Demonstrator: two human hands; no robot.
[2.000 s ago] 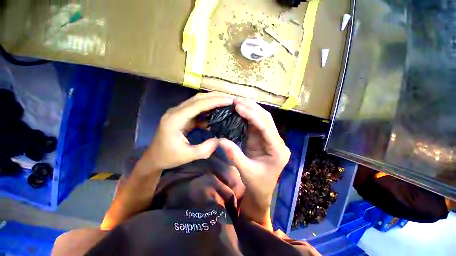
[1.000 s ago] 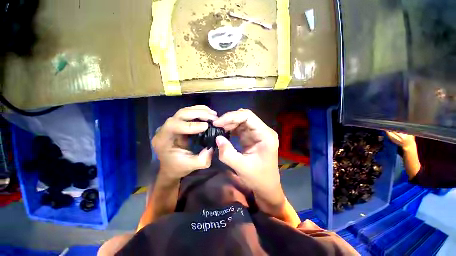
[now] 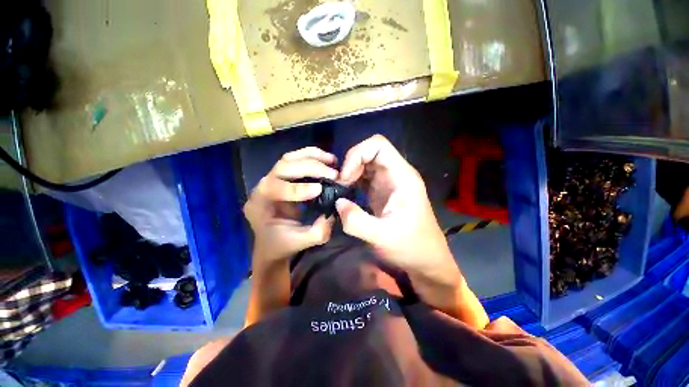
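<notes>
A small black hair piece [image 3: 329,195] is held between both hands in front of my chest, below the bench edge. My left hand [image 3: 291,200] grips its left side with thumb and fingers. My right hand [image 3: 389,204] grips its right side with thumb and forefinger. The fingers cover much of the piece, so its spikes and underside cannot be made out. Both hands look bare. The white glue dish [image 3: 326,24] sits on the stained work mat [image 3: 283,75] beyond my hands.
Yellow tape [image 3: 236,72] edges the mat. A left blue crate [image 3: 198,249] holds black pieces. A right blue crate [image 3: 535,249] holds small dark-brown parts. A clear screen [image 3: 619,75] stands at right. A black cable [image 3: 60,184] hangs at left. Checked cloth [image 3: 30,306] shows at far left.
My view has shifted, so the mat and dish sit higher in the picture and the pale stick is out of view. Both hands still hold the black piece, which is now more covered by fingers.
</notes>
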